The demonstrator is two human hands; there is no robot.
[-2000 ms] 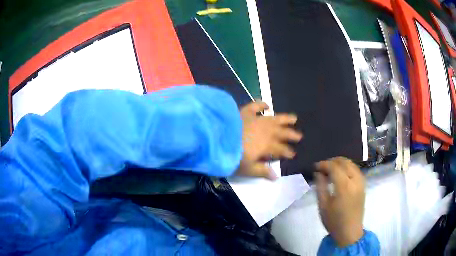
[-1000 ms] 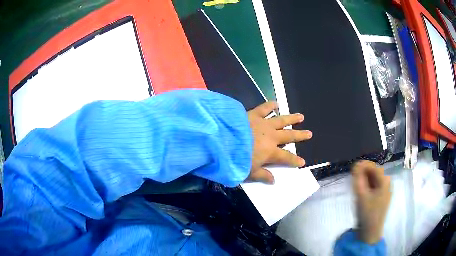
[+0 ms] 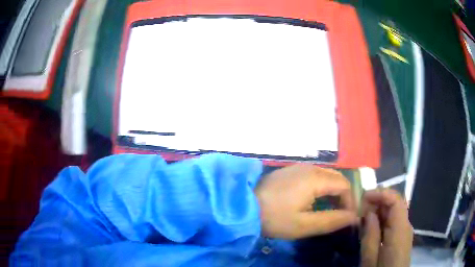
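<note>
A white panel (image 3: 229, 83) with a thin black notched border lies on a red foam pad (image 3: 357, 94) in front of me. A short black strip (image 3: 151, 133) lies near its lower left edge. My left hand (image 3: 307, 201) is just below the pad's lower right, its thumb and finger closed on a thin pale strip (image 3: 358, 190). My right hand (image 3: 385, 224) meets it there, fingers bent and blurred; its hold is unclear. A small white piece (image 3: 367, 178) shows just above the fingers. A large black sheet with white edges (image 3: 442, 130) lies at right.
A narrower black sheet (image 3: 388, 120) lies between the foam and the large sheet. Yellow tape (image 3: 394, 37) is on the green table at upper right. A long pale sheet (image 3: 78, 94) lies left of the foam. Another panel on red foam (image 3: 37, 47) is at far left.
The view has swung left, bringing the panel to the middle. My left hand has left the black sheet, and both hands have come together below the foam's right corner, at a thin strip.
</note>
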